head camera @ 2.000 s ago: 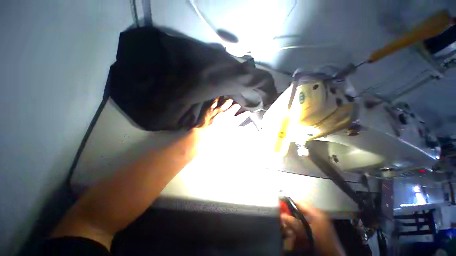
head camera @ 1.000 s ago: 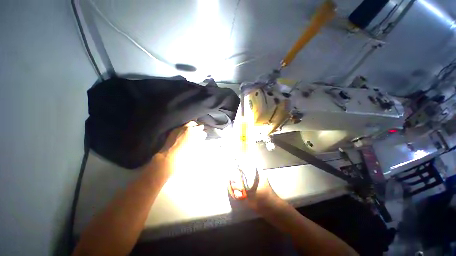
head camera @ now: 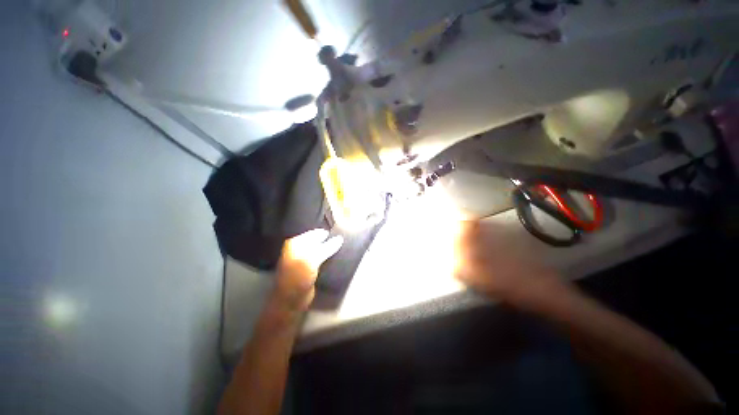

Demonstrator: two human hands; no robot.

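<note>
The dark garment (head camera: 263,190) lies bunched left of the needle area, with a part reaching under the machine head (head camera: 486,89). My left hand (head camera: 304,258) is on the garment below the yellow attachment (head camera: 344,190), thumb and fingers closed on its cloth. My right hand (head camera: 478,251) is over the table right of the needle area, blurred and washed out by glare; whether it holds anything cannot be told. The scissors (head camera: 579,212), with one red and one black handle loop, lie on the table right of my right hand. The presser foot area (head camera: 413,174) is largely lost in glare.
A dark strip (head camera: 608,180) runs right behind the scissors. A tan-handled tool (head camera: 300,16) sticks up at the head's left end. A power socket (head camera: 93,36) with a plug and cables is on the wall at upper left. The table's front edge (head camera: 389,318) is near my forearms.
The view has moved closer to the machine. The scissors, earlier at my right hand, now lie apart from it on the table. My left hand and the garment are now nearer the needle area.
</note>
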